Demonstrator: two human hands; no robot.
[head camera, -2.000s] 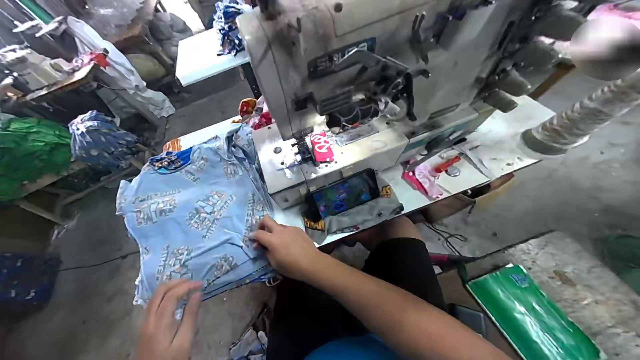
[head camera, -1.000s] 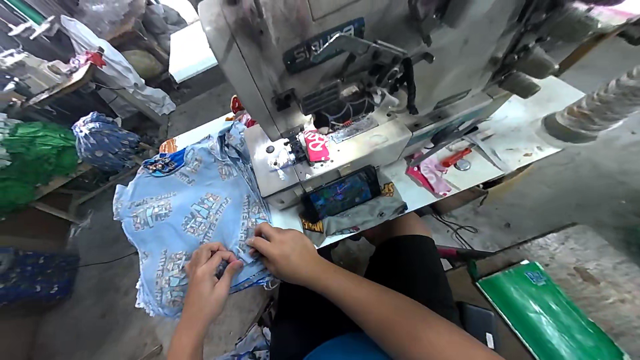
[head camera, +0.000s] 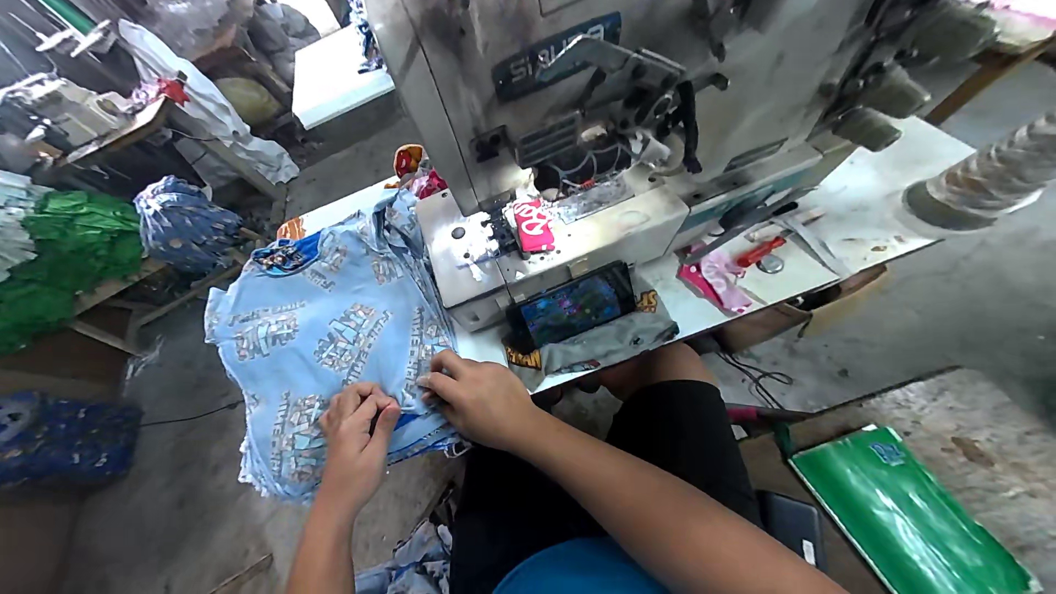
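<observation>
A stack of light blue printed shirt pieces (head camera: 346, 322) lies on the left end of the sewing table and hangs over its edge. My left hand (head camera: 359, 421) pinches the lower edge of the top piece between thumb and fingers. Just to its right, my right hand (head camera: 470, 396) grips the same edge near the table's front corner. Beyond the hands stands an industrial sewing machine (head camera: 544, 256), with a pink printed fabric scrap (head camera: 534, 225) at its needle area. The fingertips partly hide the fabric they hold.
A phone (head camera: 571, 304) with a lit screen leans against the machine bed, beside folded grey fabric (head camera: 610, 345). Scissors (head camera: 813, 243), a red tool (head camera: 760, 251) and pink scraps (head camera: 714, 279) lie right. A thread cone (head camera: 982, 177) stands farther right. A green folder (head camera: 907, 503) rests lower right.
Two seconds ago my left hand was apart from the cloth's lower edge with fingers spread; it has moved up and right onto the cloth. My right hand has stayed near the corner.
</observation>
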